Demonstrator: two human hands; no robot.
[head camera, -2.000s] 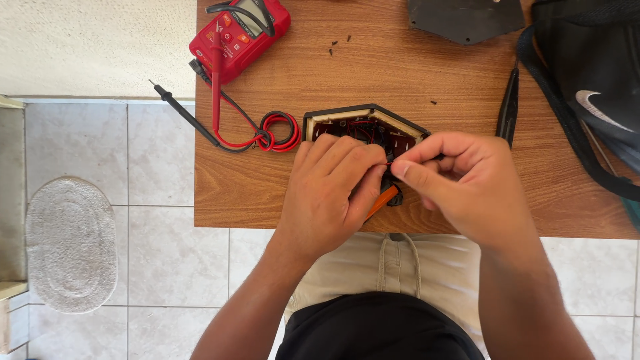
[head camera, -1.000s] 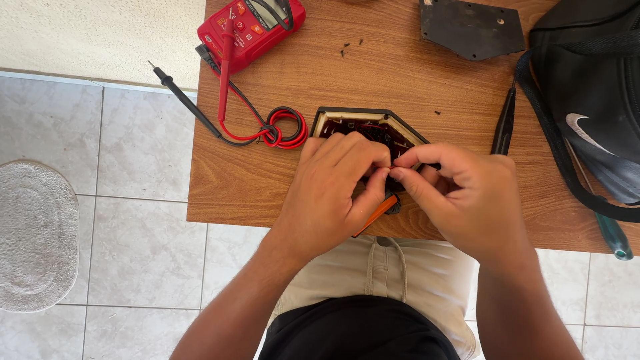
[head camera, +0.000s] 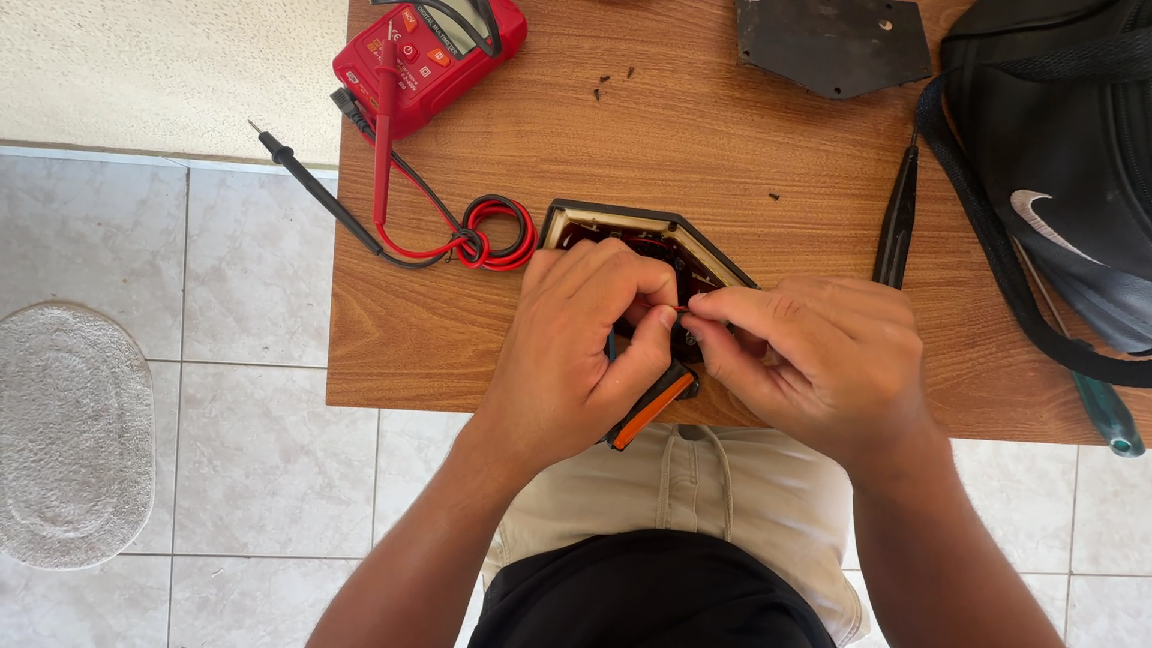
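Note:
An angular black device housing (head camera: 621, 213) with a cream inner rim lies opened near the table's front edge, a dark red circuit board and wires inside. Over its left part is my left hand (head camera: 589, 337), thumb and forefinger pinching a thin red wire (head camera: 680, 309). From the right, my right hand (head camera: 801, 351) pinches the same wire at its other side, the fingertips of both hands almost touching. A black part with an orange strip (head camera: 655, 412) sticks out below my left hand at the table edge. My hands hide much of the board.
On the wooden table (head camera: 432, 351) lie a red digital multimeter (head camera: 427, 63) with coiled leads (head camera: 495, 232), small screws (head camera: 601, 81), a dark cover plate (head camera: 832, 45) and a black pen-like tool (head camera: 897, 216). A black bag (head camera: 1062, 162) and a green-handled tool (head camera: 1105, 414) are at right.
My right fingertips have come in close to my left ones at the wire, from slightly apart two seconds ago. The view has shifted a little.

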